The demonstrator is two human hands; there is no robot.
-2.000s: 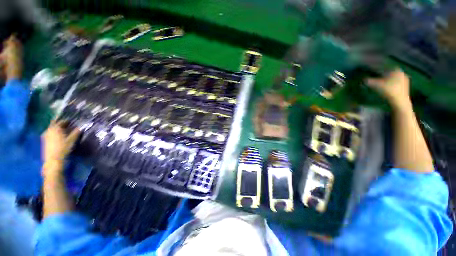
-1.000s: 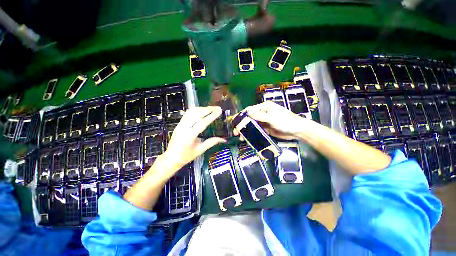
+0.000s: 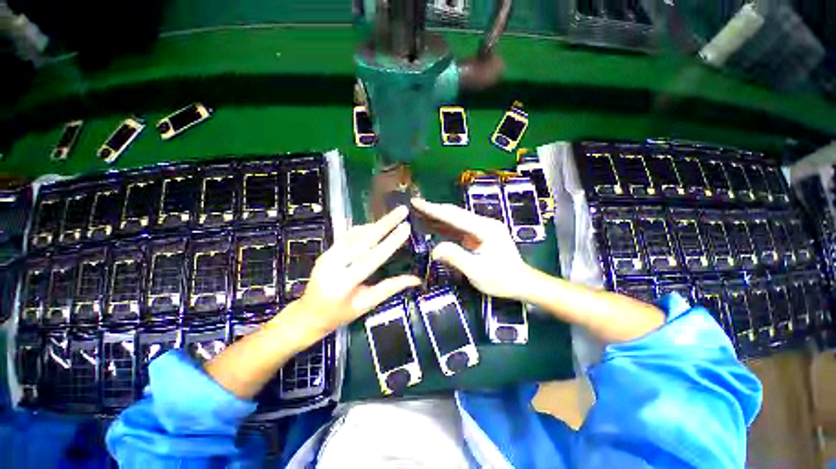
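Observation:
My left hand (image 3: 344, 275) is at the near left of the press fixture (image 3: 390, 183), fingers extended, thumb apart; its fingertips are at the left edge of a dark display module (image 3: 419, 236). My right hand (image 3: 481, 252) is on the module's other side, thumb and fingers on it. The module lies at the fixture's near end, partly hidden by the fingers; whether it is seated cannot be told. The green press head (image 3: 403, 101) stands above. Stacked modules (image 3: 394, 343) lie nearer me, with another stack (image 3: 446, 334) beside them.
A left blister tray (image 3: 170, 247) and a right blister tray (image 3: 697, 229) hold rows of modules. More modules (image 3: 524, 211) lie right of the fixture, others (image 3: 507, 321) by my right hand. Single modules (image 3: 453, 125) lie along the far green strip. The press lever (image 3: 495, 41) is at the top.
My right hand has brought the module left and nearer the fixture, turning it more edge-on. My left hand stays beside it, fingertips now closer to my right fingertips.

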